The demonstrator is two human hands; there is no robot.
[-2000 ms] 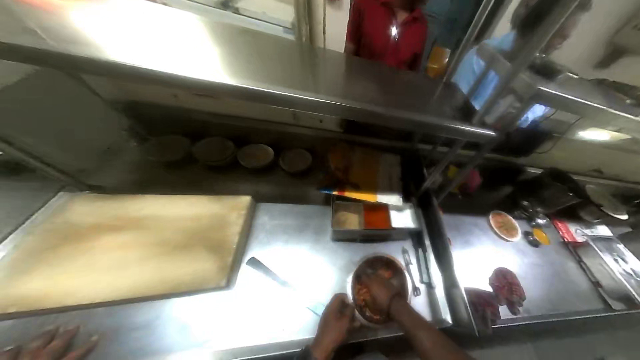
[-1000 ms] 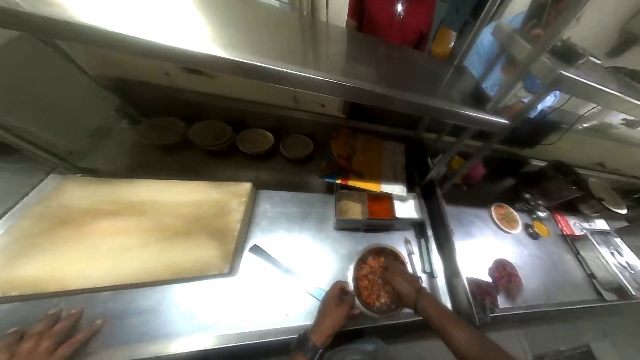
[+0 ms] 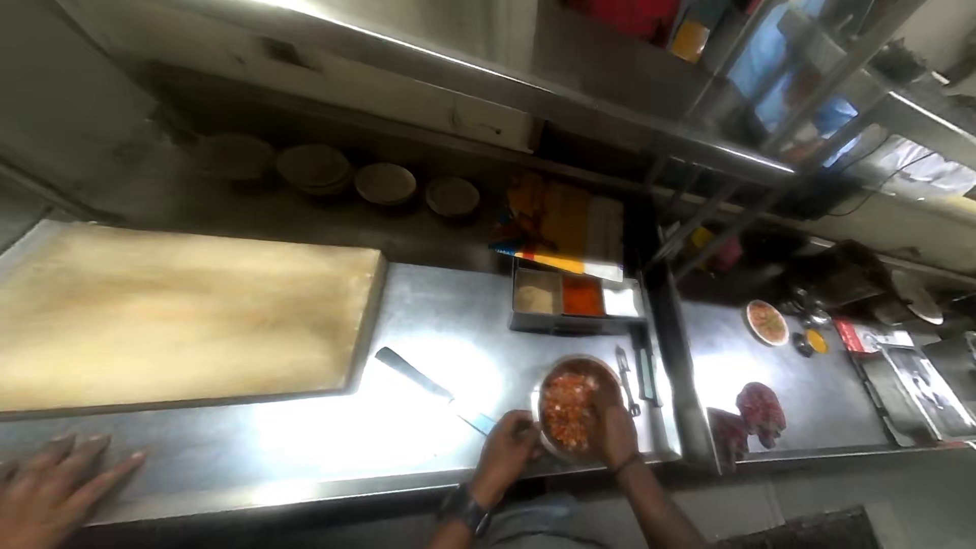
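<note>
A round metal bowl (image 3: 581, 361) of chopped, reddish food (image 3: 566, 408) stands near the front edge of the steel counter. My left hand (image 3: 507, 450), with a dark band on the wrist, grips the bowl's left rim. The fingers of my right hand (image 3: 610, 431) are down in the food at the bowl's right side; their tips are hidden. A knife (image 3: 423, 379) with a dark handle lies left of the bowl, its blade toward my left hand. Right of the bowl lie a slim metal utensil (image 3: 625, 374) and a dark-handled tool (image 3: 648, 374).
A large pale board (image 3: 183, 313) covers the counter's left; another person's hand (image 3: 69, 488) rests before it. Behind the bowl stands a tray of powders (image 3: 579, 324). Stacked plates (image 3: 313, 166) line the back beneath a steel shelf (image 3: 457, 69). Gloved-looking dark red hands (image 3: 761, 412) rest on the right counter.
My right hand has shifted toward the bowl's right side, uncovering more of the chopped food than two seconds ago. My left hand stays at the bowl's left side.
</note>
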